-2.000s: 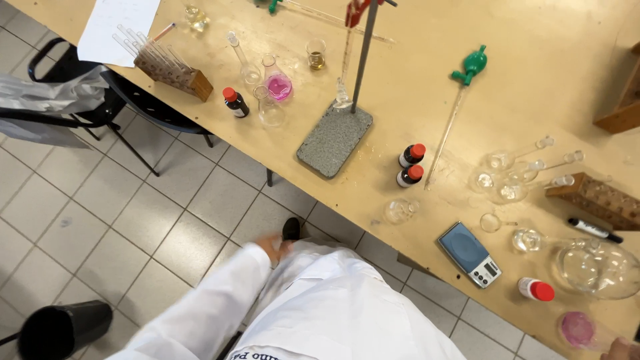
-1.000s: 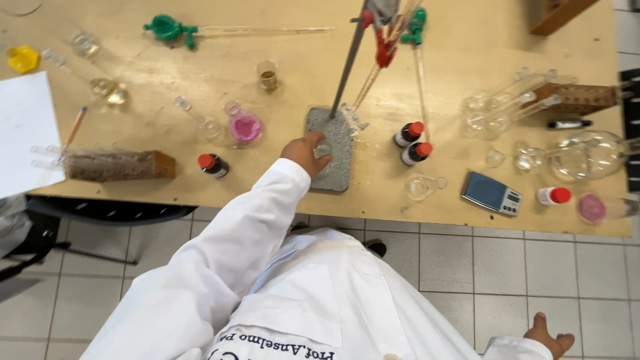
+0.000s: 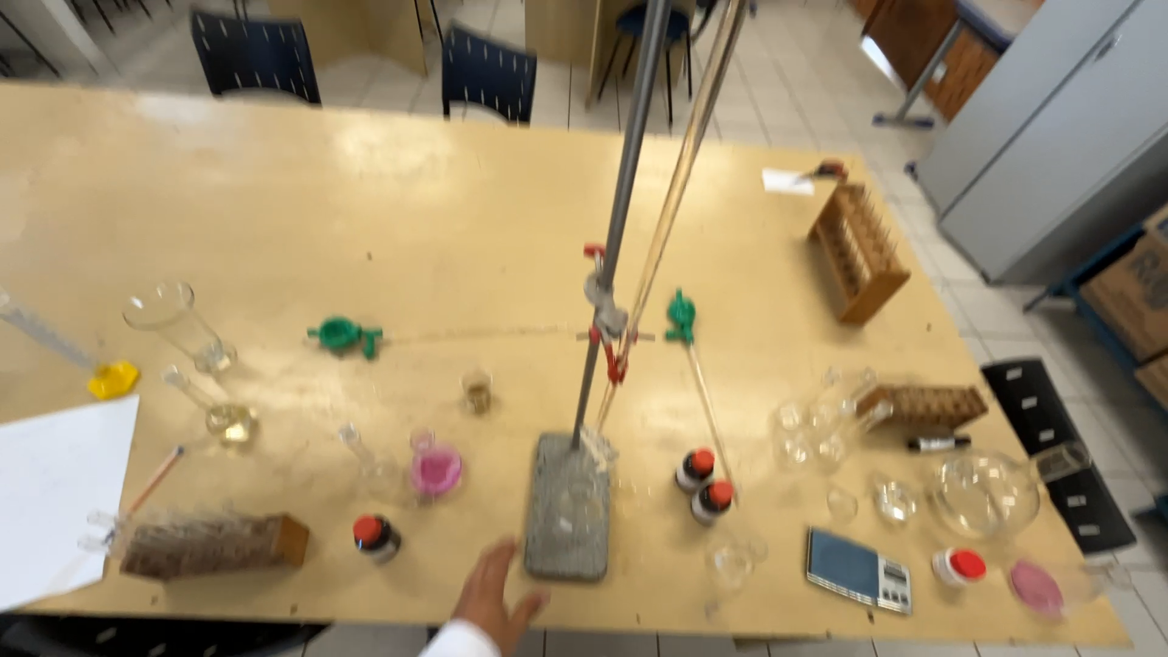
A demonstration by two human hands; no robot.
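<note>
My left hand point(image 3: 497, 598) is at the table's front edge, thumb and fingers apart, just left of the grey base point(image 3: 566, 547) of a ring stand. It holds nothing. A clamp point(image 3: 607, 315) on the metal rod point(image 3: 630, 164) carries a long glass burette point(image 3: 675, 196). Some clear glassware stands on the base. To the left are a dark red-capped bottle point(image 3: 377, 538) and a flask of pink liquid point(image 3: 436, 470). Two more dark red-capped bottles point(image 3: 696, 468) stand right of the base. My right hand is out of view.
Left are a test tube rack point(image 3: 214, 545), a flask of yellowish liquid point(image 3: 232, 424) and white paper point(image 3: 55, 493). Green pipette fillers point(image 3: 339, 336) lie farther back. On the right are a digital scale point(image 3: 858, 568), a round-bottom flask point(image 3: 985, 493), a white red-capped jar point(image 3: 958, 566) and wooden racks point(image 3: 858, 255).
My left hand has moved back from over the stand base to the table's front edge. My right hand has left the view, which has tilted up.
</note>
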